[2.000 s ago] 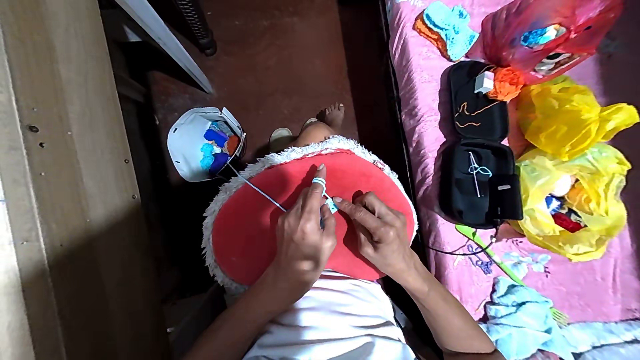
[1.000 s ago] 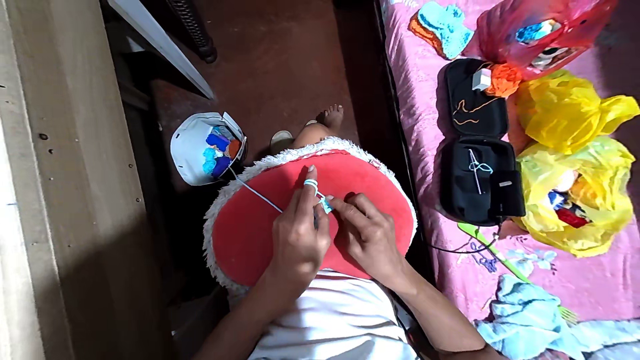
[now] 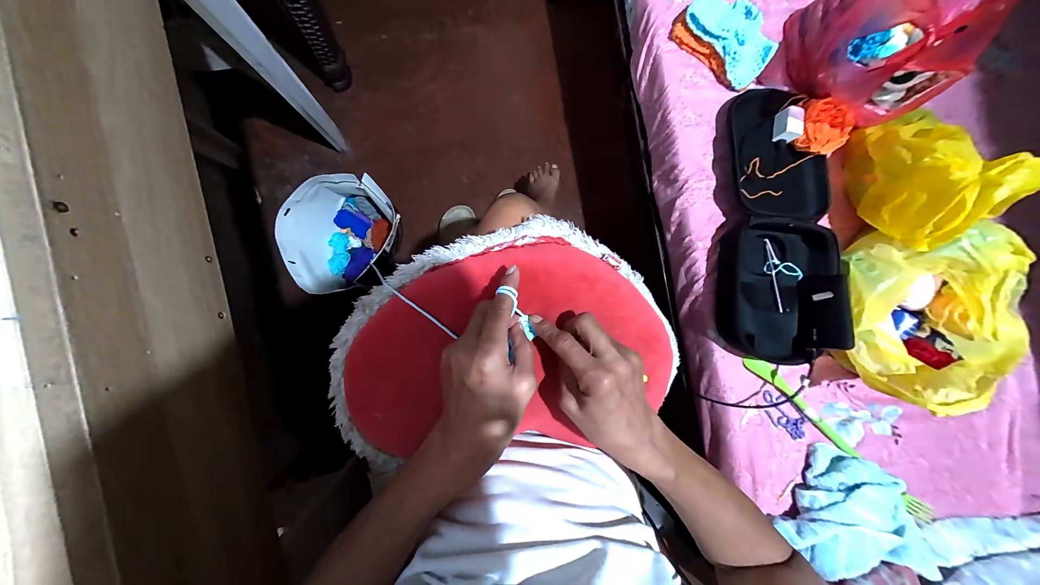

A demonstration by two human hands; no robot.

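Over a red cushion with a fluffy white edge (image 3: 406, 366) on my lap, my left hand (image 3: 487, 374) pinches a small piece of light blue crochet work (image 3: 527, 327). Pale yarn wraps its raised index finger. From there the yarn strand (image 3: 418, 309) runs to a white container (image 3: 313, 236) of blue, purple and orange yarn. My right hand (image 3: 601, 382) meets the other side of the piece, fingers bent together as if round a slim tool. That tool is mostly hidden; a small yellow tip shows beside the hand.
On the pink-covered bed (image 3: 682, 268) at right lie an open black case (image 3: 735, 276), an orange yarn ball (image 3: 825, 126), yellow plastic bags (image 3: 918, 179), a red plastic bag (image 3: 821, 49) and a light blue cloth (image 3: 853, 504). A wooden surface (image 3: 106, 244) stands at left.
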